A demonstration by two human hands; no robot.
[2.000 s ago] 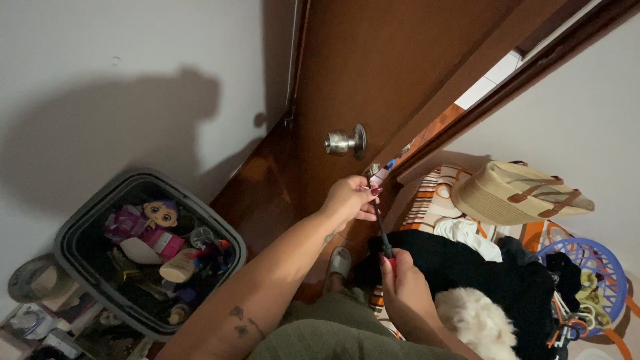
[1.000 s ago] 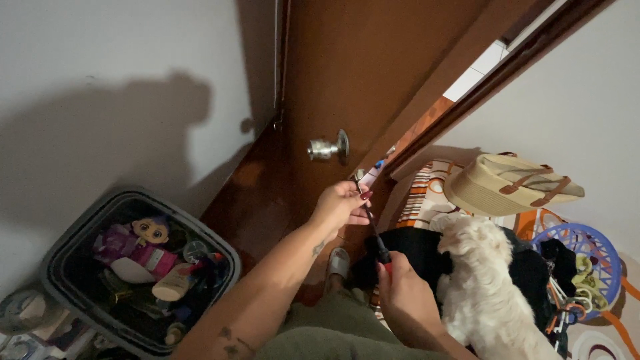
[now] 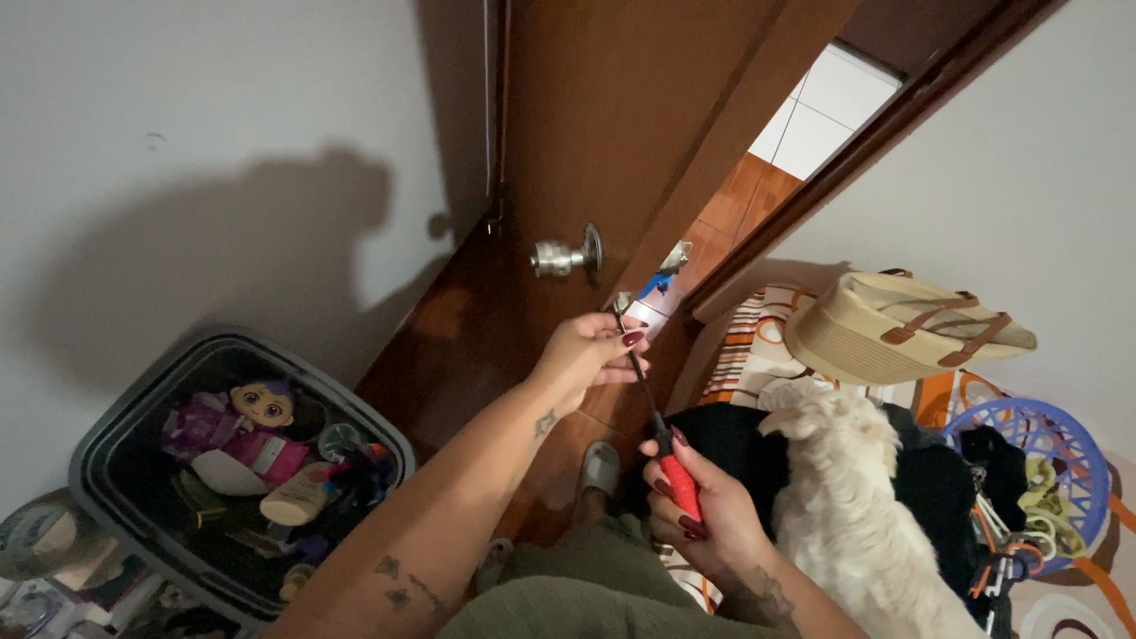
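Observation:
A screwdriver with a red and black handle (image 3: pixel 679 484) lies in my right hand (image 3: pixel 706 515), its long dark shaft slanting up and left. My left hand (image 3: pixel 590 355) pinches the shaft near its far end between thumb and fingers. At that end, just above my left fingertips, is a small metal piece (image 3: pixel 622 303); whether it is joined to the shaft I cannot tell. Beyond my left hand stands a brown wooden door (image 3: pixel 603 124) with a round metal doorknob (image 3: pixel 564 257). Past the door's edge, a blue object with a metallic part (image 3: pixel 661 280) is seen, too small to name.
A dark plastic bin (image 3: pixel 89 470) with a doll and bottles is at lower left. On the right a white dog (image 3: pixel 852 497) is among dark cloths, near a beige handbag (image 3: pixel 874 328) and a purple plastic basket (image 3: pixel 1096 461). A dark door frame (image 3: pixel 887 160) runs diagonally.
The white dog, low at the frame's edge two seconds ago, has moved up onto the dark cloths beside my right hand. Both hands keep their hold on the screwdriver.

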